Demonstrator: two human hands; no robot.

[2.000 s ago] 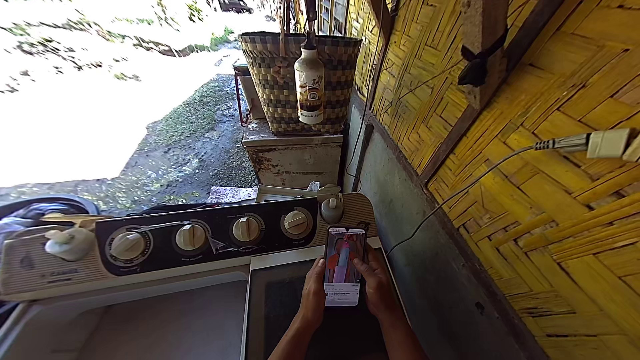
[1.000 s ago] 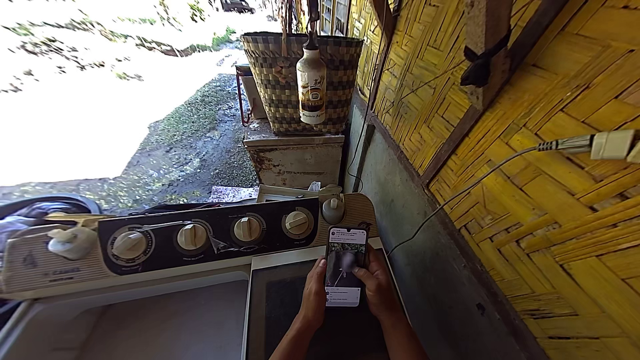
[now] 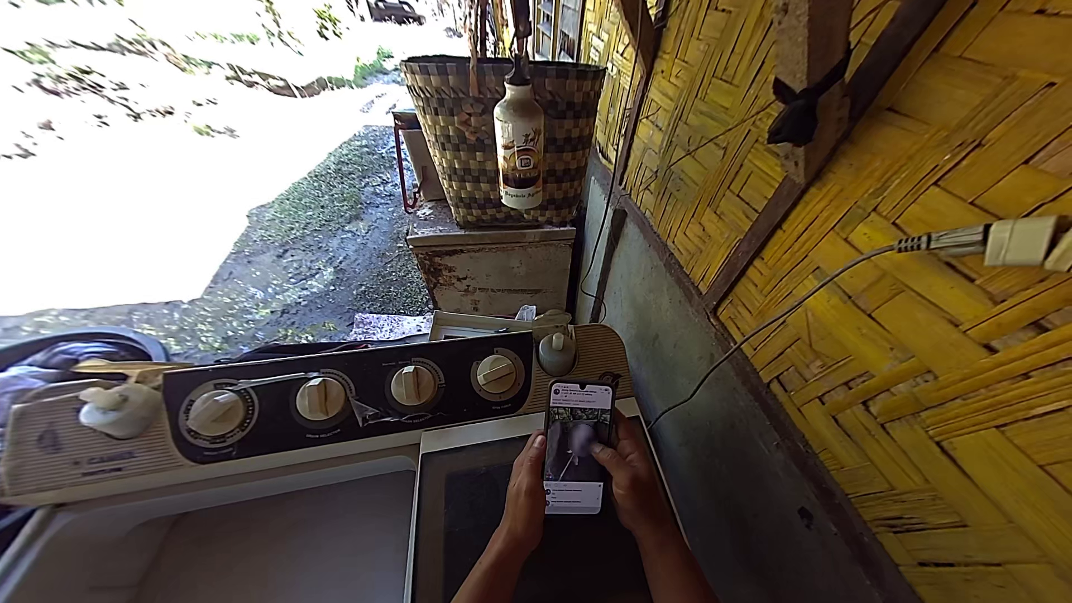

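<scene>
A smartphone [image 3: 578,494] with a lit screen is held upright between both hands, over the dark lid [image 3: 477,502] on the right side of a twin-tub washing machine. My left hand [image 3: 526,494] grips the phone's left edge. On the right edge is my right hand [image 3: 632,477], its thumb over the screen, which shows a picture with text above and below. Behind the phone runs the machine's black control panel [image 3: 276,410] with several cream knobs. The open wash tub [image 3: 276,536] lies to the left of the hands.
A woven basket [image 3: 461,142] stands on a worn, rusty box [image 3: 502,272], with a metal bottle [image 3: 519,142] hanging before it. To the right, a plugged cord [image 3: 779,322] crosses the woven bamboo wall [image 3: 963,377]. A basin with cloth [image 3: 84,347] sits at the far left.
The picture on the phone screen is different from the one two seconds ago. Both hands keep their hold on the phone in about the same place.
</scene>
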